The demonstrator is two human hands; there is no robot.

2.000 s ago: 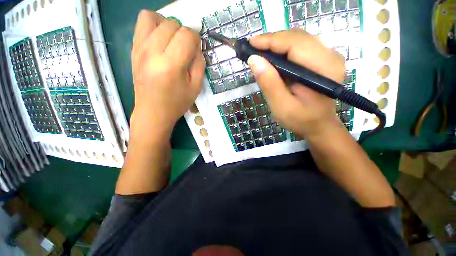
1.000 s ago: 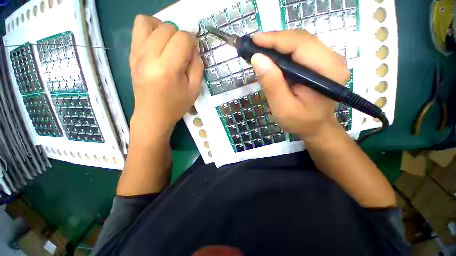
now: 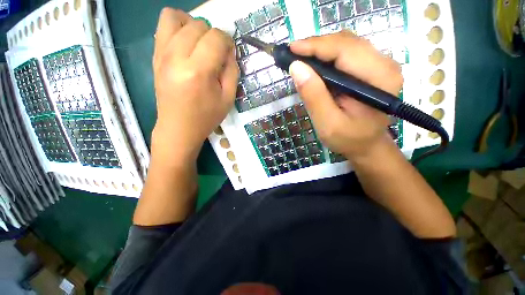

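Observation:
My right hand (image 3: pixel 348 95) holds a black soldering iron (image 3: pixel 345 83) like a pen. Its metal tip points left at the upper-left PCB panel (image 3: pixel 267 92), close to my left fingertips. My left hand (image 3: pixel 193 80) is closed in a loose fist over the left edge of the white tray (image 3: pixel 427 75), with a green band on a finger. A thin solder wire (image 3: pixel 109 47) runs from the left toward it; the wire end in the fingers is hard to see. A lower panel (image 3: pixel 285 140) shows dark squares in a grid.
Stacked white trays with panels (image 3: pixel 89 115) stand at left, beside grey-white layers seen edge-on (image 3: pixel 23 150). Pliers with orange-brown handles (image 3: pixel 499 124) lie at right, below a yellow-rimmed round item (image 3: pixel 509 26). The black iron cable (image 3: pixel 443 138) trails at right. Cardboard boxes (image 3: pixel 489 201) are below right.
The tray in front has shifted slightly left in view. The iron tip has moved down a little, and both hands keep their hold.

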